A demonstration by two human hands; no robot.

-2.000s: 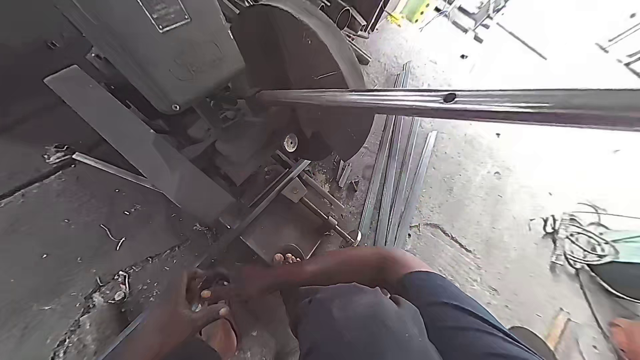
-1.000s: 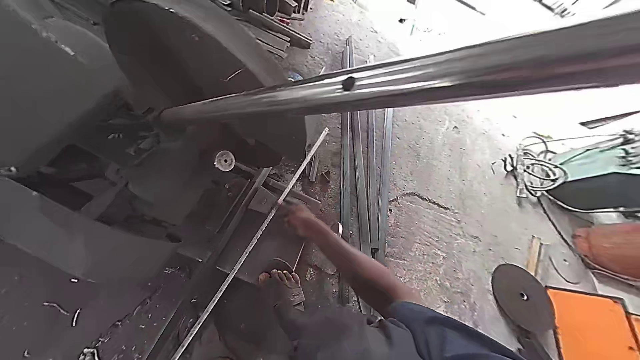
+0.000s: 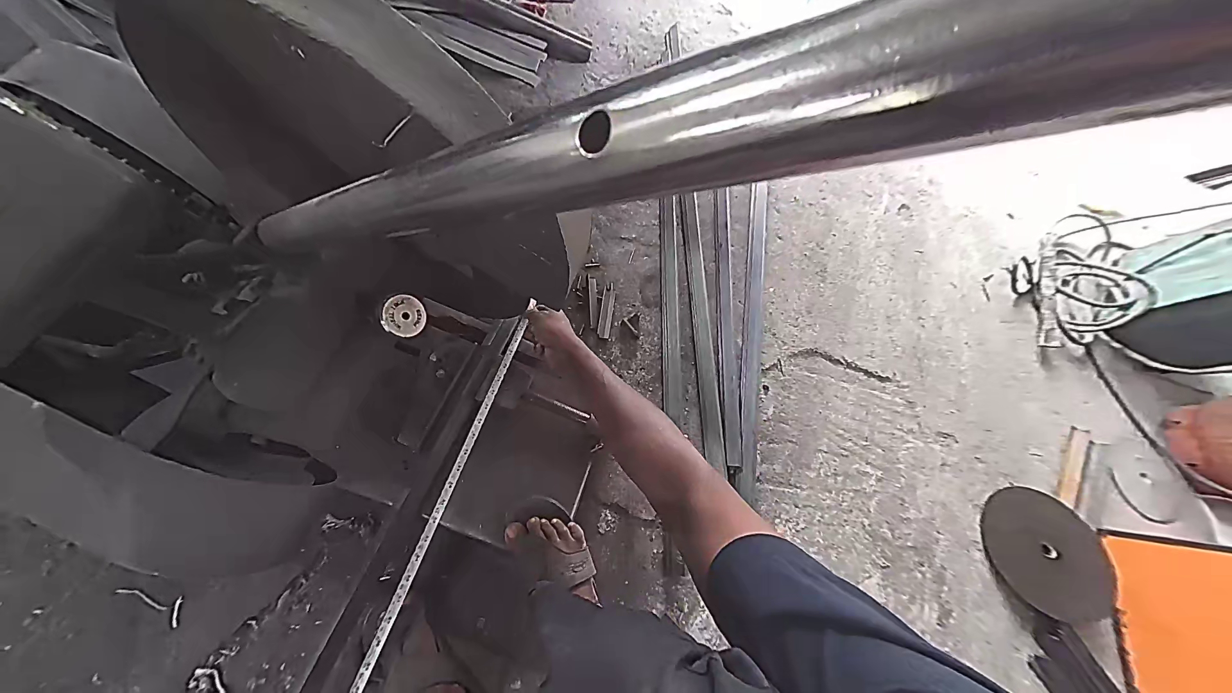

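My right hand [image 3: 549,329] grips the far end of a measuring tape blade [image 3: 445,496] with its fingertips. The pale marked blade runs slanting down to the bottom edge, along a dark metal bar [image 3: 371,587] at the bed of a cut-off machine [image 3: 318,87]. Just left of the hand is a small round metal knob or disc [image 3: 403,316] on the machine. A thick shiny metal tube [image 3: 731,115] with a hole crosses above the hand. My left hand is out of view, and so is the blade's near end.
Several long metal bars [image 3: 701,337] lie on the concrete floor right of my arm. Short offcuts [image 3: 602,306] lie beside the machine. Farther right are coiled cables [image 3: 1097,279], a dark cutting disc [image 3: 1049,553] and an orange panel [image 3: 1174,611]. My sandalled foot [image 3: 558,549] is beside the machine's base.
Two seconds ago both hands were together low in the view. My right hand has since reached forward, and the tape blade now lies extended. My left hand has left the view, which has shifted.
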